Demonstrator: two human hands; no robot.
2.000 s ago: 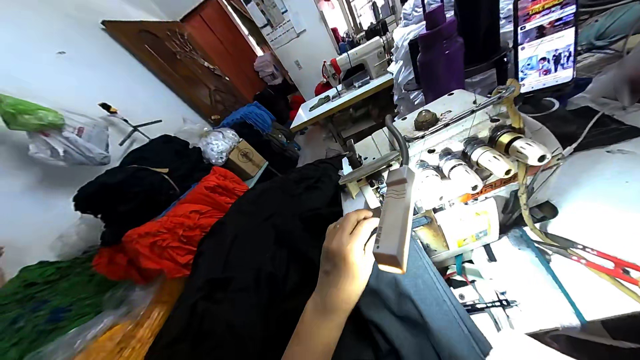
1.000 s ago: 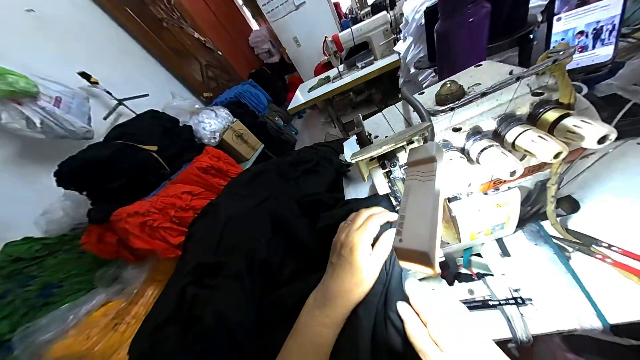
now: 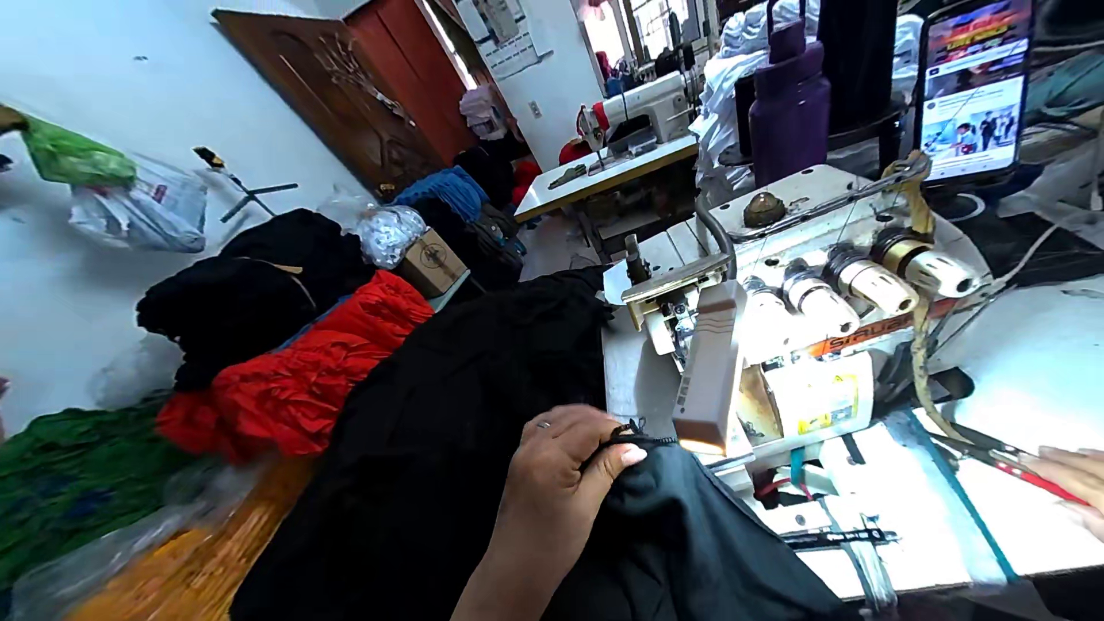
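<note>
My left hand [image 3: 565,470] pinches the edge of a black garment [image 3: 466,405] between thumb and fingers, with loose dark threads at the fingertips. The cloth hangs over the front of an overlock sewing machine [image 3: 828,216], left of its rectangular clip-on lamp [image 3: 711,366]. At the right edge my right hand [image 3: 1074,479] touches the red handles of scissors or thread snips [image 3: 1022,470] lying on the white table; it is partly cut off by the frame, and whether the fingers grip the handles cannot be told.
Thread tension dials [image 3: 871,280] stick out of the machine. Behind it stand a purple bottle [image 3: 787,108] and a propped phone [image 3: 973,90]. Red cloth [image 3: 302,371], green cloth [image 3: 78,483] and black bundles [image 3: 250,293] lie at left. Another sewing machine [image 3: 647,108] stands on a table farther back.
My right hand has moved from the cloth near the lamp to the red-handled tool at the right. The left hand now holds the cloth edge up below the lamp.
</note>
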